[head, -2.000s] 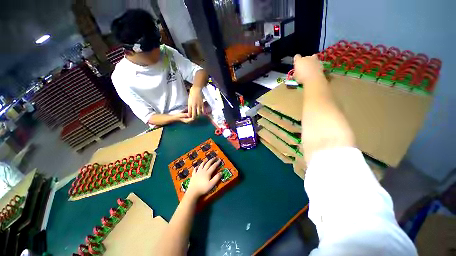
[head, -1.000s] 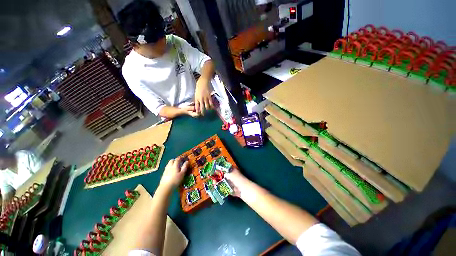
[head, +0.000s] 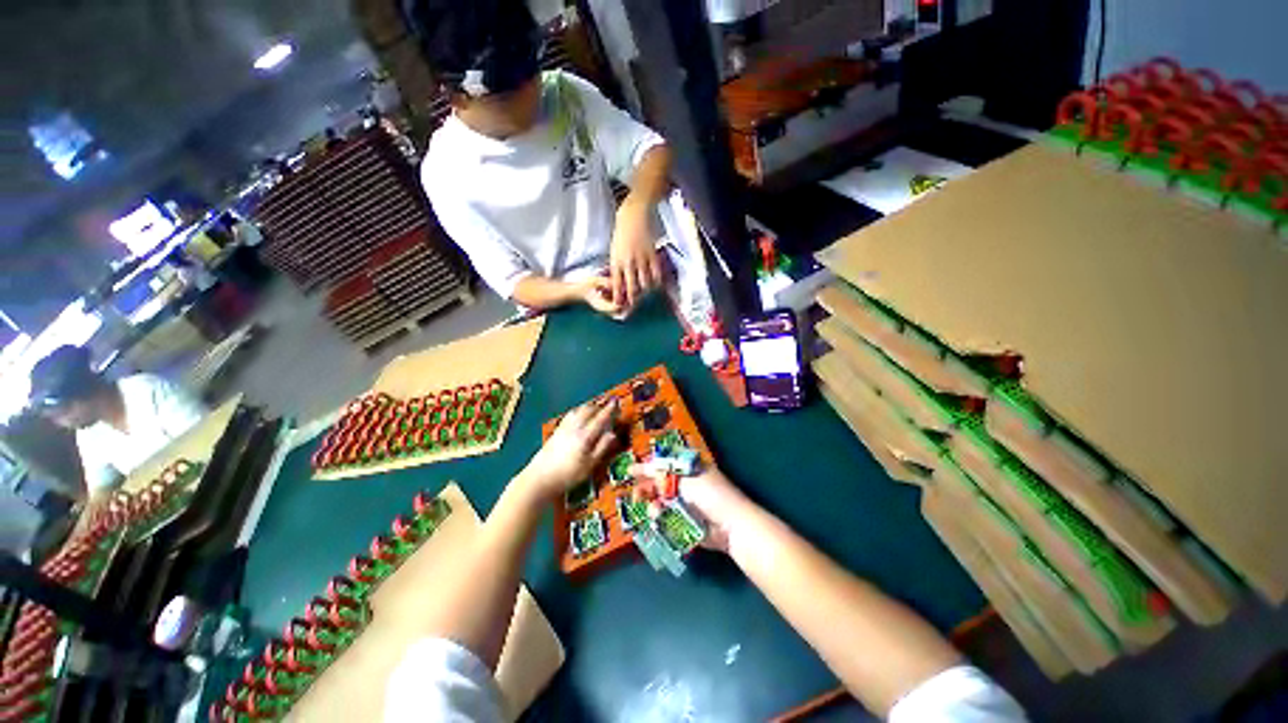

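Note:
The orange-red fixture tray [head: 689, 424] lies on the dark green table in front of me. Its nearer pockets hold green pieces; dark pockets show at its far end. My left hand [head: 572, 449] is over the tray's left side, fingertips down at a pocket; whether it holds a piece is hidden. My right hand [head: 713, 504] is at the tray's right side and holds several green-and-red pieces [head: 664, 520] above its near right part.
Cardboard sheets with rows of green-and-red pieces lie left [head: 414, 428] and near left [head: 332, 622]. Stacked loaded sheets [head: 1045, 339] stand right. A phone [head: 771, 362] stands behind the tray. A person [head: 544, 191] is opposite; another person [head: 120, 410] is far left.
My right hand came back from the stack at the right with several pieces. My left hand moved from the tray's near left edge towards its far pockets. More green pieces sit in the tray.

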